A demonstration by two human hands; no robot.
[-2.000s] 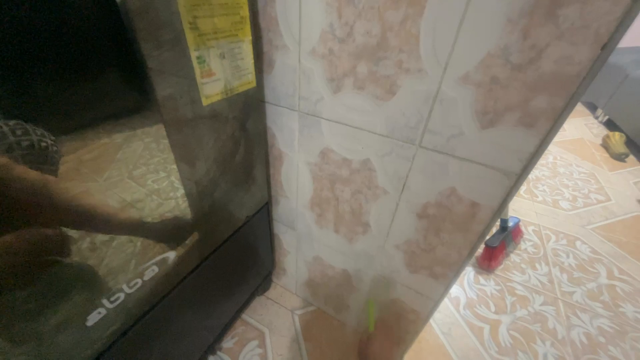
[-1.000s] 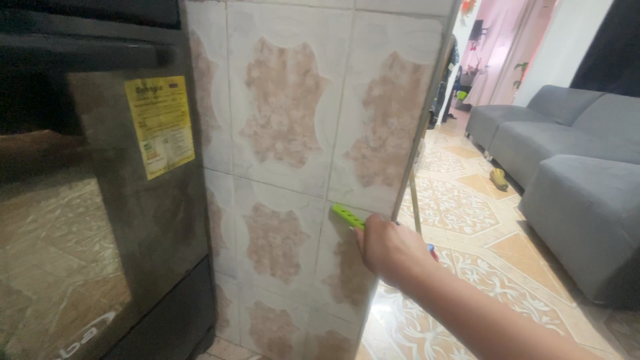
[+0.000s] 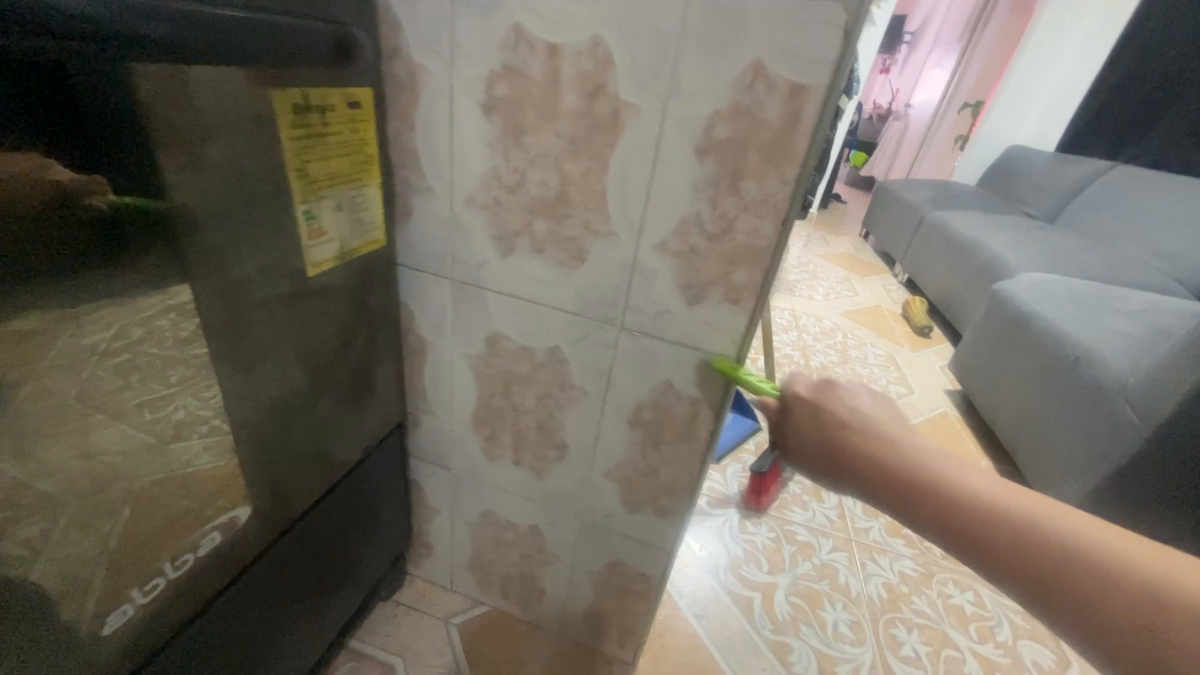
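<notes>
My right hand (image 3: 830,431) is closed around a slim bright green tool (image 3: 743,377), whose handle end is hidden in the fist. The tool's tip meets the tiled side wall (image 3: 534,309) near its right edge, close to a horizontal grout line; what kind of tool it is I cannot tell. White tiles with brownish-pink patches cover this wall. To its left stands a dark glass-fronted Abba oven (image 3: 309,375) with a yellow label (image 3: 330,178) bearing writing. A hand and the green tool show as a reflection in the glass. My left hand is out of the frame.
Past the wall's edge, a blue dustpan (image 3: 736,429) and a red-bristled brush or broom head (image 3: 763,485) are on the patterned tile floor (image 3: 900,562). A grey sofa (image 3: 1059,244) stands at the right, with a yellowish squash-like object (image 3: 917,317) on the floor beside it.
The green tool has moved along the wall to the right, toward its edge, since one second ago. Two seconds ago the hand was low at the frame's bottom. The view has swung up and right.
</notes>
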